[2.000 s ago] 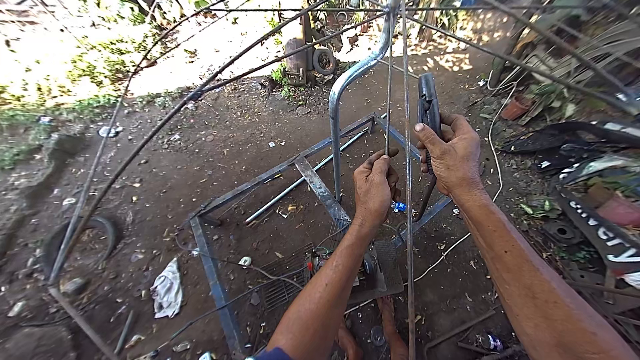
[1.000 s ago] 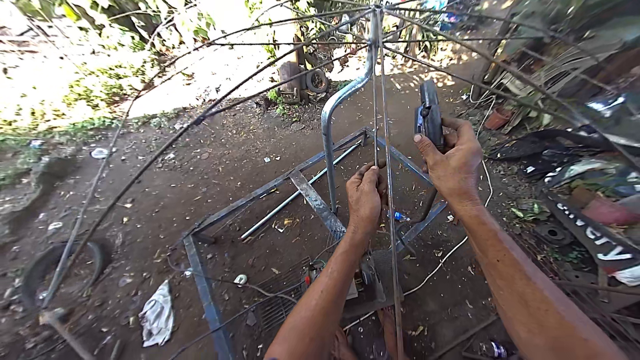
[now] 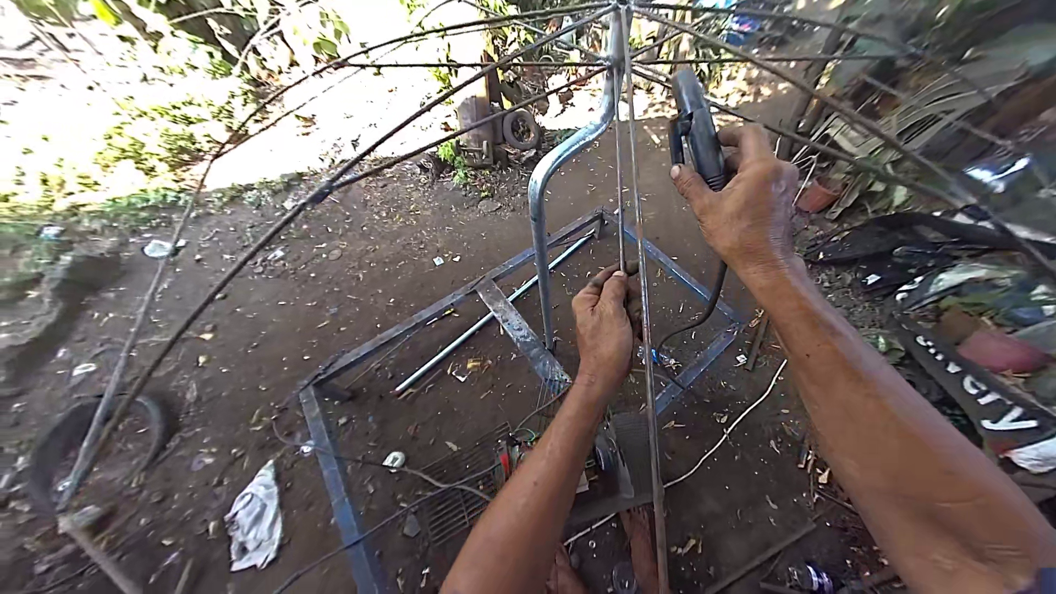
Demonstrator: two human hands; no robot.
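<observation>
My left hand (image 3: 606, 326) grips the lower part of a thin metal rod (image 3: 621, 181), which rises nearly upright toward the hub of an umbrella-like frame of metal rods (image 3: 617, 10). Raised at the right, my right hand (image 3: 747, 194) is closed around the handle of a black welding electrode holder (image 3: 698, 136), whose cable (image 3: 716, 301) hangs down below it. Its jaws are near the rods, and I cannot tell whether an electrode is in them. A longer rod (image 3: 648, 371) runs down just right of my left hand. Behind them stands a bent galvanized pipe (image 3: 538, 190).
A rectangular angle-iron frame (image 3: 412, 330) lies on the dirt, with a loose pipe (image 3: 495, 315) inside it. Cables (image 3: 734, 425) cross the ground. A tire (image 3: 153, 429) and a white cloth (image 3: 254, 520) lie at left. Black sheeting and scrap (image 3: 973, 388) are heaped at right.
The electrode holder in my right hand has risen a little toward the top of the rods. My left hand keeps its hold on the thin rod.
</observation>
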